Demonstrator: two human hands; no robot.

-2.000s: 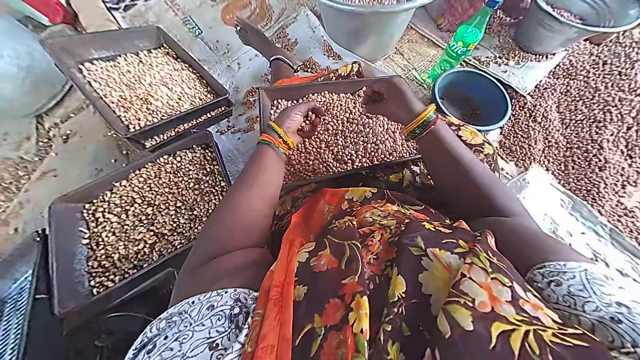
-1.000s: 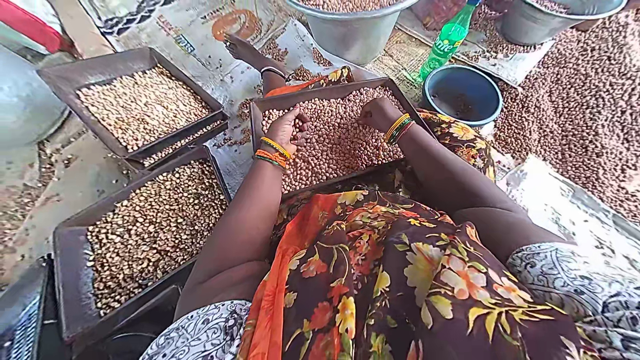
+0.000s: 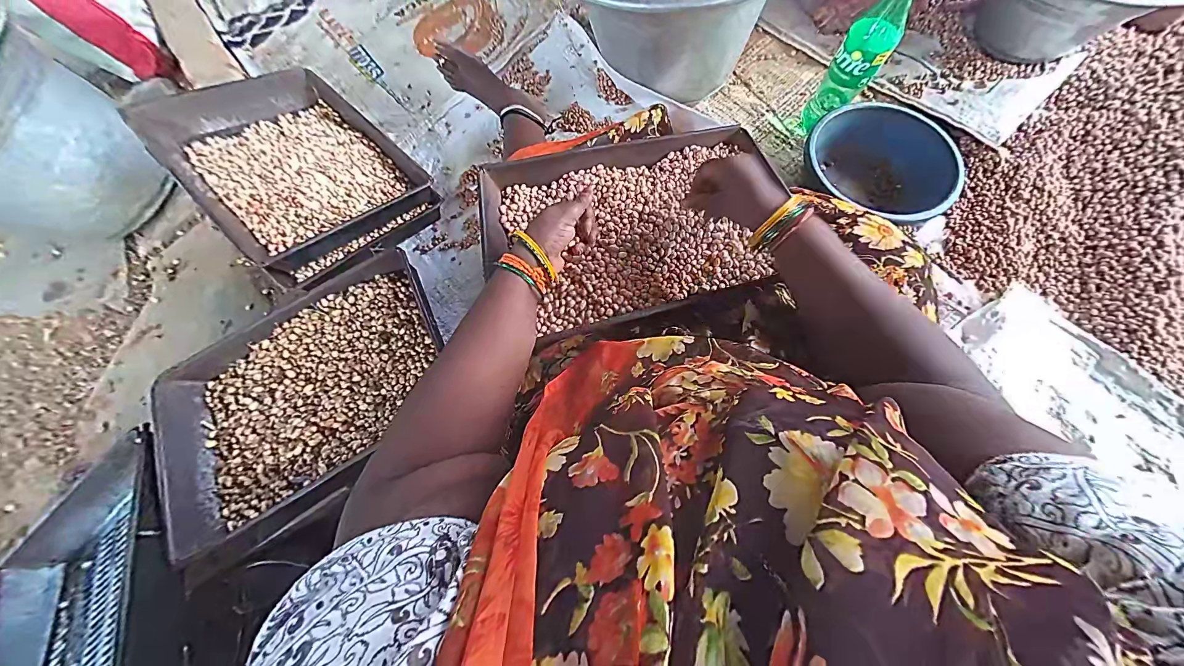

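Observation:
A rectangular dark tray (image 3: 638, 319) rests on my lap, filled with small reddish-brown nuts or seeds (image 3: 638, 250). At the left part of the tray my left hand (image 3: 562, 227) is over the nuts, thumb and fingers bent; whether it holds any is unclear. Over the right part, my right hand (image 3: 735, 190) is curled and blurred, its fingertips turned down and partly hidden, so its contents cannot be seen. Yellow, orange and green bangles circle both wrists.
Trays of pale nuts (image 3: 296, 176) and darker yellow-brown nuts (image 3: 319, 398) lie at left. A blue bowl (image 3: 957, 176), a green plastic bottle (image 3: 856, 60) and metal tubs (image 3: 680, 42) stand beyond the lap. A large heap of nuts (image 3: 1091, 194) spreads at right. My foot (image 3: 472, 74) extends beyond the tray.
Both hands have shifted slightly over the nuts in the lap tray; the right hand was lower in the tray's nuts one second ago. The trays around remain in place.

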